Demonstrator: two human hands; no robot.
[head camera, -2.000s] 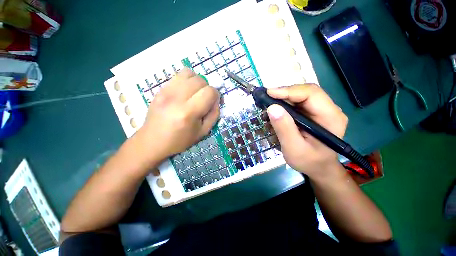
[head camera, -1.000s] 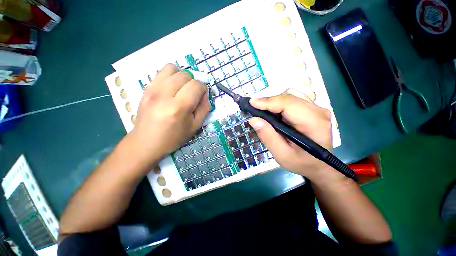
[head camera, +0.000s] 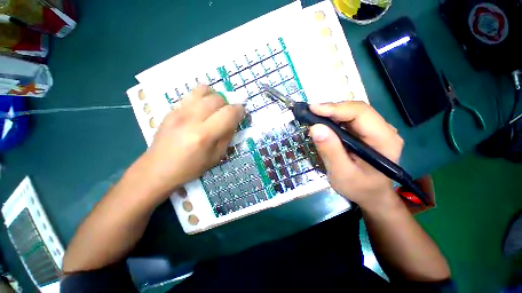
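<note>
A white pallet (head camera: 192, 61) with round tan holes along its edges lies tilted in front of me. It holds PCB panels (head camera: 234, 186) with green strips and a grid of small squares. My right hand (head camera: 358, 146) grips the black soldering iron (head camera: 355, 143) like a pen, its metal tip over the upper panel. My left hand (head camera: 194, 129) rests over the panel's left part, fingers pinched together, with a green band on one finger. Thin solder wire (head camera: 86, 109) runs from the left to the pallet's edge at my left hand; the wire's end in the fingers is hidden.
A black smartphone (head camera: 407, 71) and green-handled pliers (head camera: 455, 114) lie right of the pallet. A round container (head camera: 363, 8) with yellow is at the top. A second pallet (head camera: 33, 237) lies lower left. Boxes (head camera: 26, 74) stand upper left. A red object (head camera: 415, 196) is under my right wrist.
Since a second ago, the iron and my right hand have moved slightly right and up, the tip shifting away from my left fingers. My left hand has shifted slightly.
</note>
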